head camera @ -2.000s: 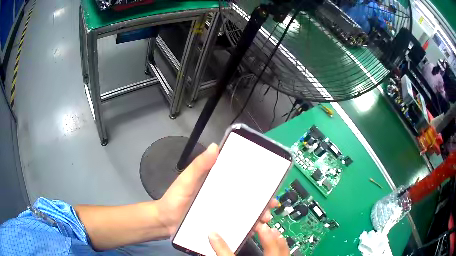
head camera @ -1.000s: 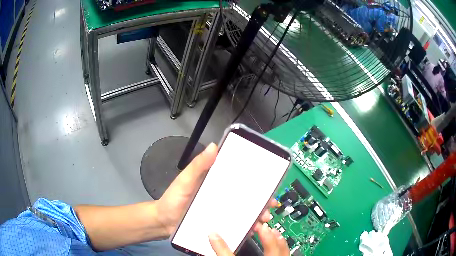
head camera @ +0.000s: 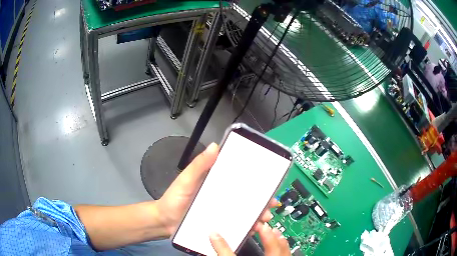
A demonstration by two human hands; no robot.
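A smartphone point(head camera: 233, 192) with a dark edge and a blank white screen is tilted in front of me. My left hand point(head camera: 188, 192) comes from the left and grips it, thumb along its left edge and fingertips showing at its right edge. My right hand point(head camera: 270, 242) is cut off by the bottom edge; its thumb lies on the lower screen and its fingers are at the phone's lower right edge. The phone's back and the fingers behind it are hidden.
A green table point(head camera: 358, 192) bears a farther circuit board point(head camera: 323, 160) and a nearer one point(head camera: 305, 220), partly behind the phone. A clear plastic-wrapped foot point(head camera: 392, 209) and white crumpled material point(head camera: 376, 243) are at right. A black pedestal fan point(head camera: 220, 90) stands beyond.
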